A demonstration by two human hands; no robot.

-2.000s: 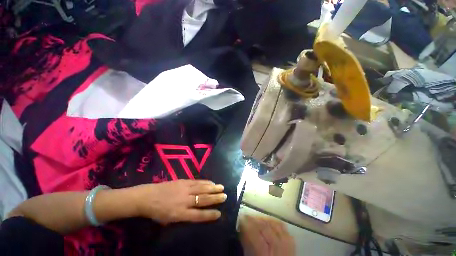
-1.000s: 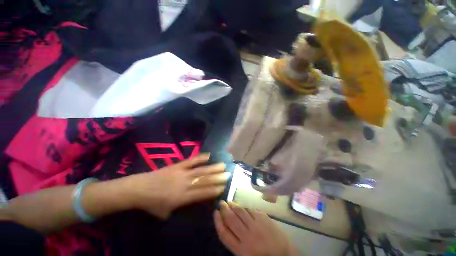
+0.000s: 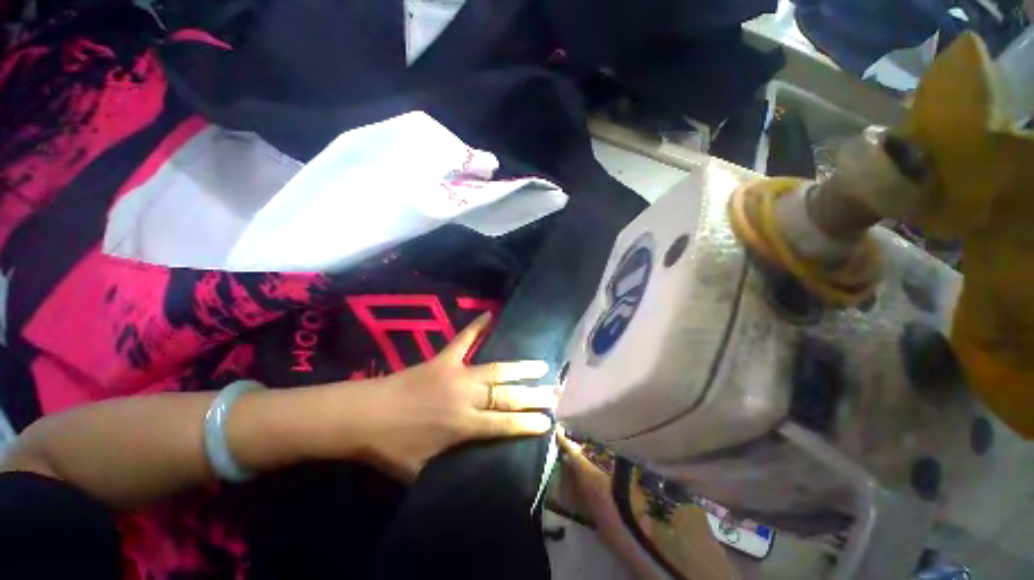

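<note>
A black garment panel with hot-pink splatter print (image 3: 125, 323) lies left of the machine, with a white flap (image 3: 352, 193) folded on it and a pink line emblem (image 3: 397, 323). My left hand (image 3: 471, 397) lies flat on black cloth, fingers spread, fingertips at the cloth's edge beside the sewing machine head (image 3: 669, 306). My right hand (image 3: 624, 499) is low behind the machine head, partly hidden, its fingertips near the cloth edge; its grip cannot be made out. The needle is hidden.
A smartphone (image 3: 743, 530) lies on the table, partly covered by the machine. A yellow flap (image 3: 998, 272) and a yellow band (image 3: 782, 244) are on the machine top. More dark cloth (image 3: 669, 57) is heaped behind.
The view has moved closer to the machine head, showing its blue sticker. My left hand stays on the cloth, with its fingertips at the edge. My right hand is now partly hidden behind the head.
</note>
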